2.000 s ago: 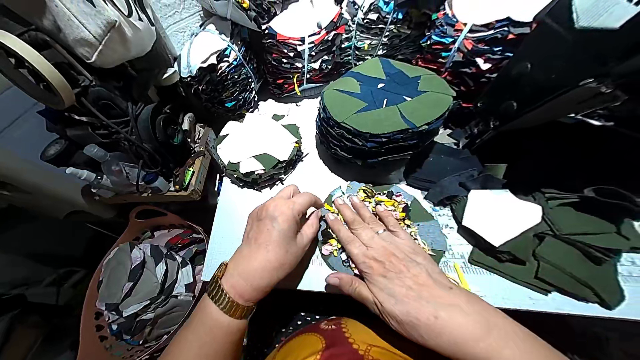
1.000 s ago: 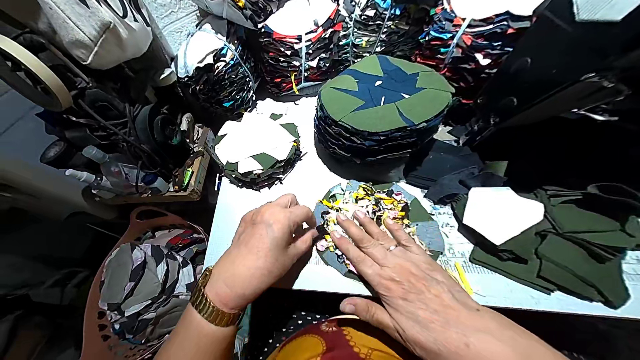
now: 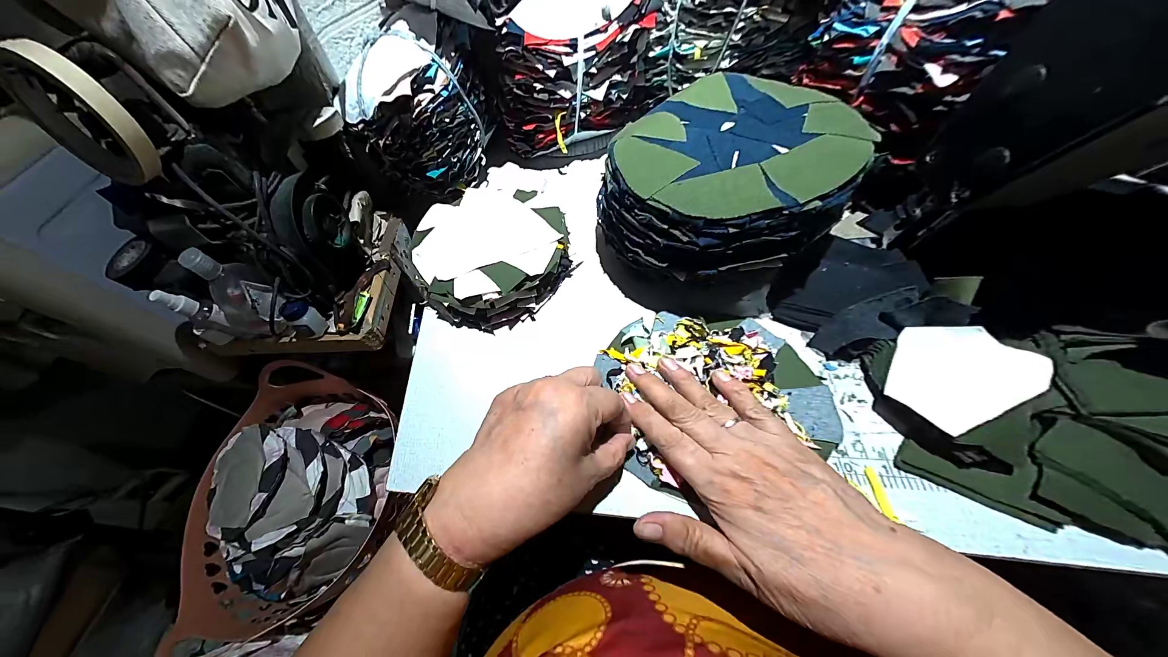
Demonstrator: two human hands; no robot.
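My right hand [image 3: 730, 456] lies flat, fingers spread, on a heap of small fabric scraps [image 3: 730, 351] in yellow, white, pink and black. Under the scraps is a round patchwork of grey and green cloth [image 3: 812, 411] at the table's front edge. My left hand [image 3: 547, 447], with a gold-coloured watch at the wrist, has its fingers bent and thumb near the forefinger at the left rim of this round; whether it pinches the cloth is hidden. Behind stands a tall stack of round pieces topped in green and navy [image 3: 748, 151].
A smaller round stack with white pieces [image 3: 493, 242] stands at the back left. Dark green cloth pieces [image 3: 1095, 465], one white cut piece [image 3: 967, 379] and a printed ruler scale lie right. A pink basket [image 3: 196, 547] of cloth and a wooden box [image 3: 383, 319] with bottles are left.
My left hand has shifted slightly along the left rim of the round. My right hand has stayed on the scraps, its fingers moving a little.
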